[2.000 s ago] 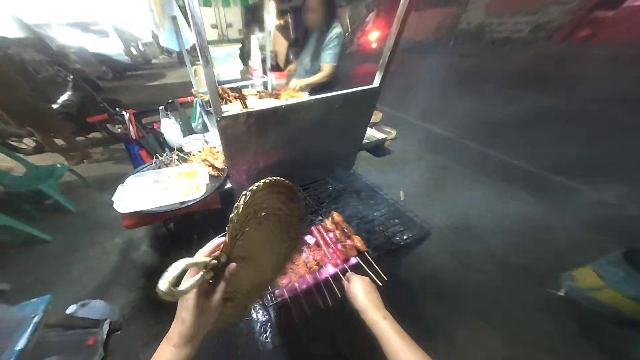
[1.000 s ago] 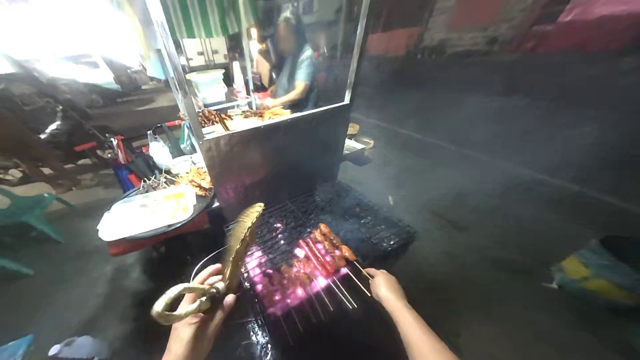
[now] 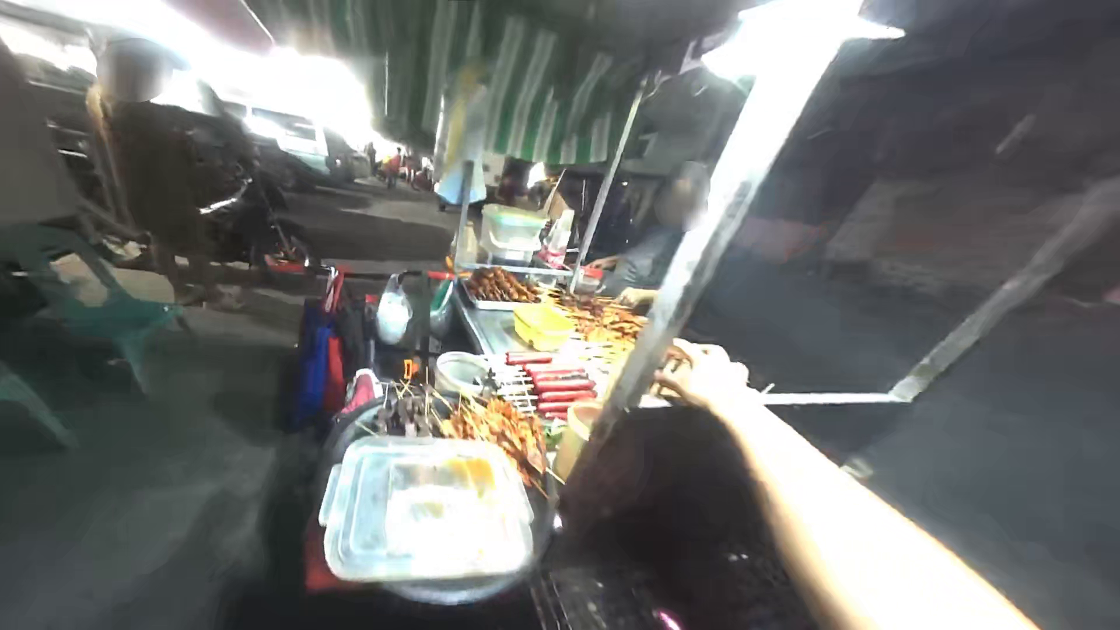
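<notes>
My right hand point(image 3: 700, 372) reaches over the metal side panel of the food cart, beside a slanting metal post point(image 3: 700, 254). It is blurred and overlit, so what its fingers hold cannot be told. Left of it lie red hotdogs on sticks point(image 3: 560, 385), a yellow plastic basket point(image 3: 542, 325) and skewered meat point(image 3: 608, 322). Nearer, a lidded clear plastic container point(image 3: 429, 507) stands by more skewers point(image 3: 503, 429) on a round tray. The grill point(image 3: 604, 599) shows only at the bottom edge. My left hand is out of view.
A person point(image 3: 652, 254) stands behind the cart, a hand near the skewers. Another person point(image 3: 157, 157) is at the far left, near a green plastic chair point(image 3: 96, 297). Plastic bags point(image 3: 394, 311) hang from the cart's red bar. A bright lamp point(image 3: 787, 44) hangs above.
The view has swung up and left from the grill to the cart. My right hand has gone from the grilling skewers to the cart top. My left hand, which held a woven fan, has left the view.
</notes>
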